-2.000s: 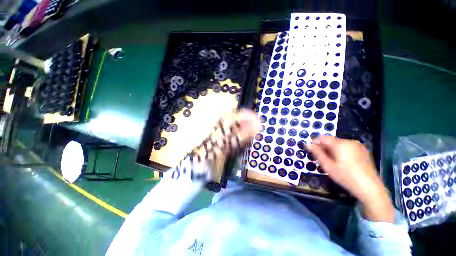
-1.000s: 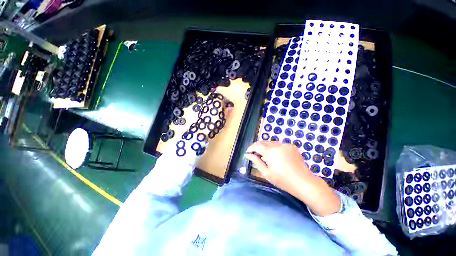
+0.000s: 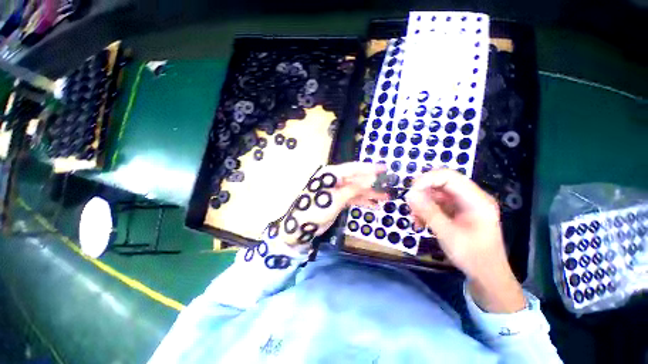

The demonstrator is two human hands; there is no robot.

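Observation:
My left hand (image 3: 348, 186) is over the near part of the sticker sheet, its fingertips on a small dark ring part (image 3: 384, 182). Thin black rings (image 3: 303, 202) cling to its back, wrist and sleeve. My right hand (image 3: 455, 206) is just right of it, fingers bent close to the part; whether it grips anything is unclear. The white sheet with rows of black rings (image 3: 442, 64) lies on the right tray (image 3: 531, 142); its far end shows small dots. A second ringed sheet shows under its left side. Both hands hide the sheet's near middle.
The left tray (image 3: 249, 226) holds dark ring parts heaped at its far and left sides. A clear bag of sticker sheets (image 3: 604, 249) lies at the right. A board of black parts (image 3: 71, 165) is at the far left. A round white stool (image 3: 96, 227) stands below it.
My left hand has moved right from the left tray to the sheet, with a dark part at its fingertips. My right hand has moved right and away from me, over the sheet.

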